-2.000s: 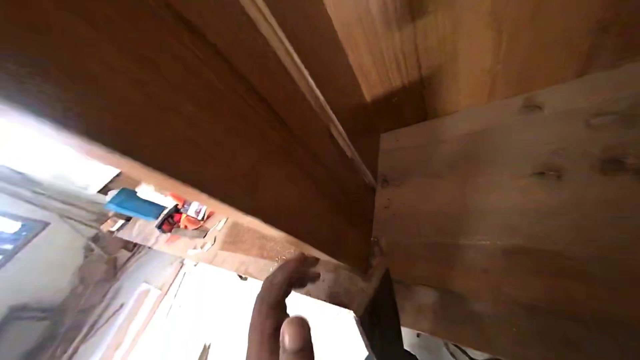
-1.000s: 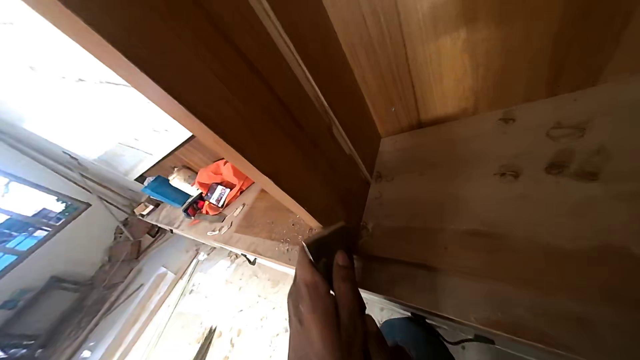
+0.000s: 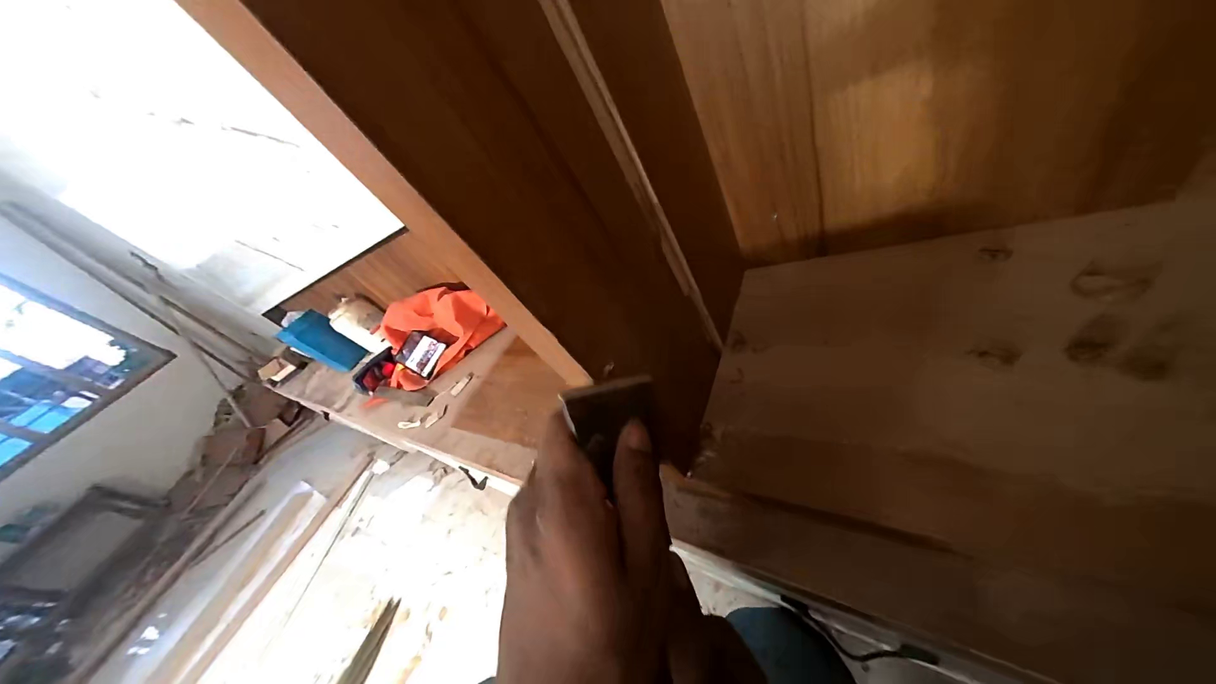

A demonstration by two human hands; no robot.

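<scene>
My left hand [image 3: 589, 560] comes up from the lower middle, its fingers and thumb closed around a small dark rectangular block [image 3: 613, 408], whose exact kind I cannot tell. The block is at the lower end of the upright brown wooden panel [image 3: 532, 190], near its pale front edge. Contact between block and panel is unclear. To the right of the hand lies the wooden cabinet shelf [image 3: 912, 418], with dark knots and smudges. Darker skin shows low beside the hand, but a separate right hand cannot be made out.
On the farther shelf [image 3: 494, 408] lie an orange cloth [image 3: 451, 318], a blue item [image 3: 321, 340], a small printed packet [image 3: 421, 353] and wood scraps. Long boards [image 3: 256, 579] lie at the lower left, near a window [image 3: 57, 370]. A dark cable [image 3: 864, 654] runs below the front shelf edge.
Two seconds ago my left hand was loosely curled with no block visible in it. One second ago it held the dark block at the panel's lower end, much as now. The view has shifted.
</scene>
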